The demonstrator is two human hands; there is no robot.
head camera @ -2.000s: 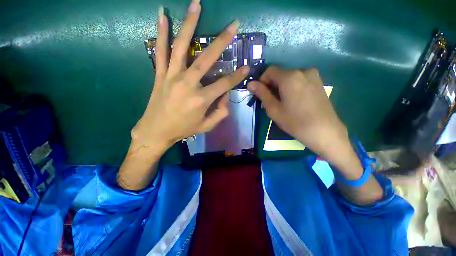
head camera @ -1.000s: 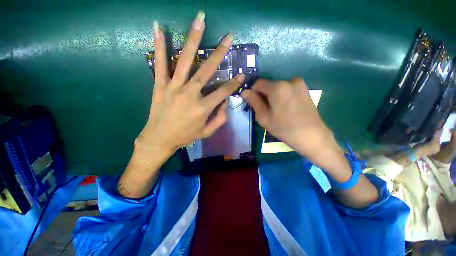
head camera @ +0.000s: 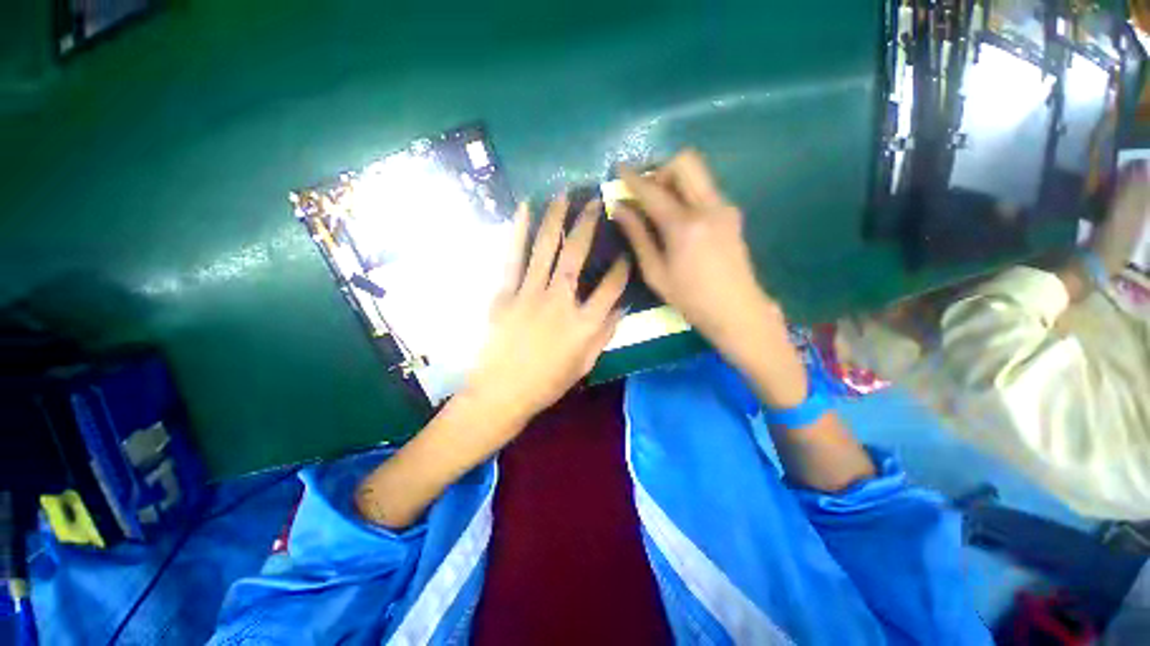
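Observation:
The tablet assembly lies tilted on the green bench, its middle washed out by bright glare. The tape release liner lies to its right, with pale edges and a dark block. My left hand is spread palm down with its fingertips on the liner's dark part, the palm beside the tablet. My right hand is over the liner's right side, thumb and fingertips at its pale upper edge. Whether it pinches a tape piece cannot be told. Both hands hide part of the liner.
Stacked tablet assemblies lean together at the right. A dark device shows at the top left edge. A blue box is at the left bench edge. A person in cream clothing sits at the right.
The view has turned and shifted. My left hand has left the tablet for the liner. My right hand has moved from the tablet's edge to the liner's upper edge. Glare now covers the tablet.

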